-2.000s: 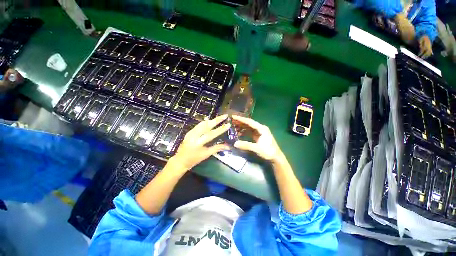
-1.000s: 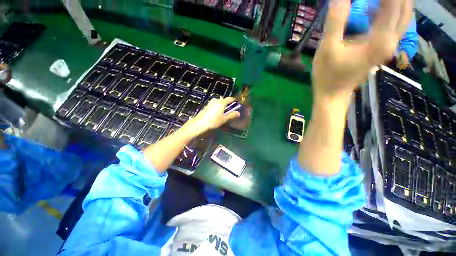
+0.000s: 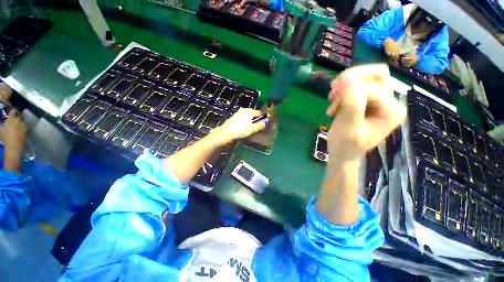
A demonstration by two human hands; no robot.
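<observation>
My left hand [image 3: 243,124] holds a dark phone housing [image 3: 261,118] by its edge at the front of the press fixture [image 3: 266,135], below the green hand press [image 3: 287,55]. My right hand [image 3: 367,107] is raised at the right of the press, fingers curled and blurred; the press lever's end is hidden behind it, so its grip cannot be told. A loose silver-white phone [image 3: 250,177] lies below the fixture. A phone display assembly [image 3: 320,146] stands right of the press, partly covered by my right forearm.
A black blister tray [image 3: 160,102] with rows of housings lies left of the press. Stacked trays [image 3: 453,165] with ragged pale sheets [image 3: 395,190] rise at the right. A small part [image 3: 211,49] lies behind the tray. Another person [image 3: 409,41] sits at top right; someone's hand [image 3: 14,129] shows far left.
My right hand has come down and left from its higher position, its fingers now curled. My left hand stays at the fixture with the housing. The view has shifted slightly, showing more of the press.
</observation>
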